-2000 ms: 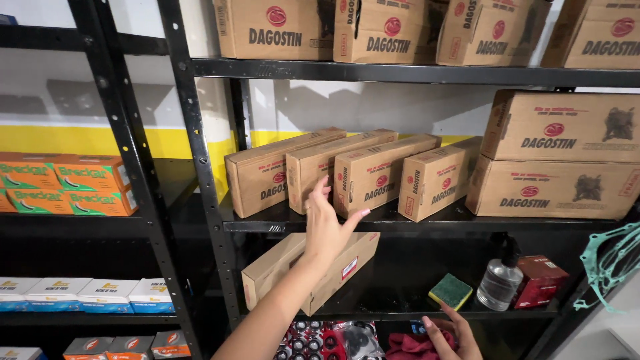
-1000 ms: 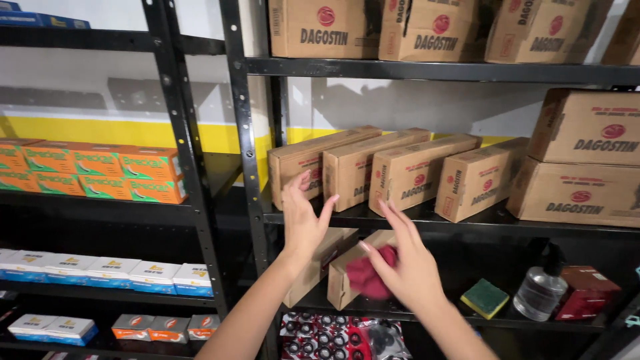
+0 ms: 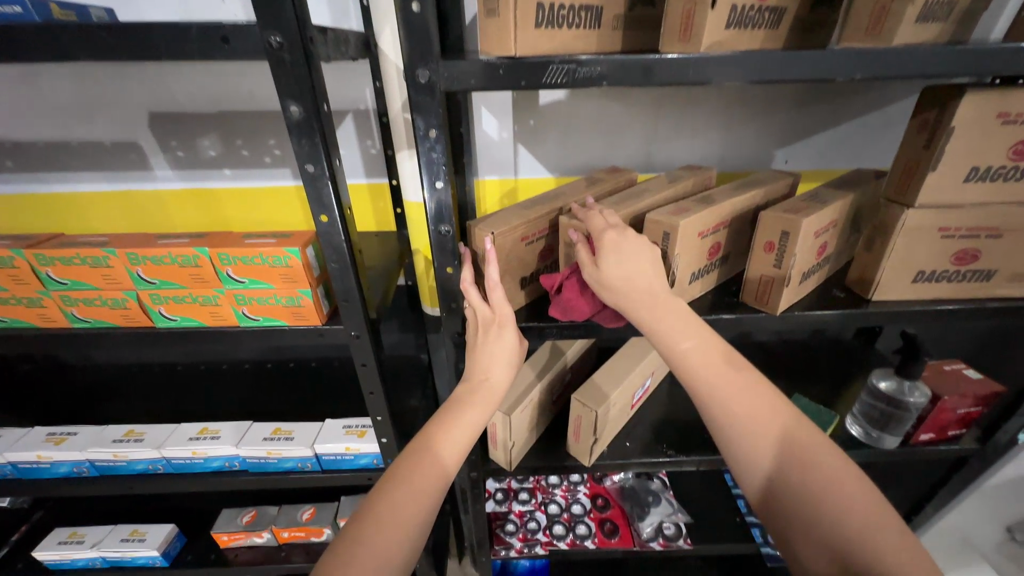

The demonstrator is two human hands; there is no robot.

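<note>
My right hand [image 3: 620,260] holds a crumpled dark red cloth [image 3: 580,296] in front of the second cardboard box [image 3: 668,192] from the left on the middle shelf; its fingers rest near that box's top edge. My left hand [image 3: 490,320] is upright with fingers extended, against the front left end of the leftmost cardboard box [image 3: 516,240], and holds nothing. To the right stand a third cardboard box [image 3: 704,248] and a fourth [image 3: 804,256], both on edge and angled. Part of the second box's front is hidden by my right hand and the cloth.
Two stacked cardboard boxes [image 3: 944,248] stand at right. The shelf below holds two narrow cartons [image 3: 592,416], a green sponge [image 3: 816,412], a clear pump bottle [image 3: 888,404] and a red box [image 3: 956,400]. A black metal upright [image 3: 440,200] separates orange boxes [image 3: 176,280] at left.
My right hand has risen from the lower shelf, where it was beside the cloth two seconds ago, to the boxes with the cloth. The left hand has moved to the leftmost box's end.
</note>
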